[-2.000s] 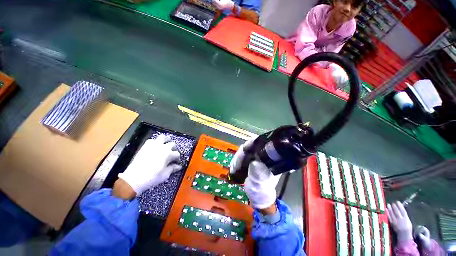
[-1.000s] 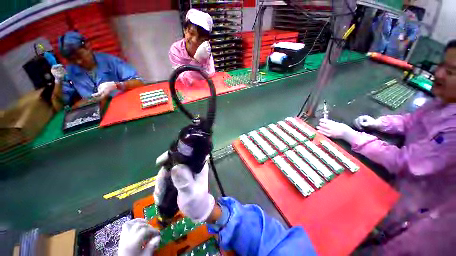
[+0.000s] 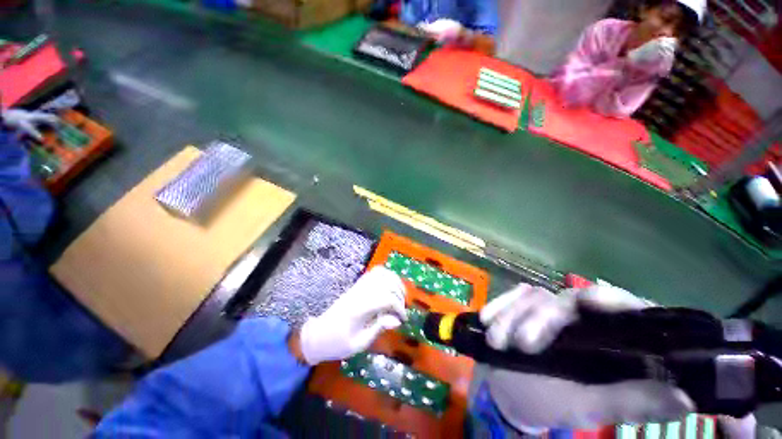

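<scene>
My right hand (image 3: 540,321), in a white glove, is closed round the black electric screwdriver (image 3: 617,343). The screwdriver lies nearly level, its yellow-ringed tip pointing left over the middle board. The orange fixture (image 3: 476,281) holds green circuit boards (image 3: 396,382) in rows. My left hand (image 3: 356,321), gloved, is over the fixture's left side beside the screwdriver tip, fingers bent together; whether it holds a screw cannot be told. The black screw tray (image 3: 287,236) with silvery screws (image 3: 321,266) lies left of the fixture.
A ridged silvery bundle (image 3: 204,180) lies on cardboard (image 3: 141,257) at left. Yellow strips (image 3: 420,220) lie beyond the fixture. White-topped strips (image 3: 664,429) show at the bottom right. Another orange fixture (image 3: 101,146) and a worker are far left; people sit across the bench.
The view has swung back left and down. The screwdriver has gone from upright to nearly level, still in my right hand. My left hand is now beside its tip.
</scene>
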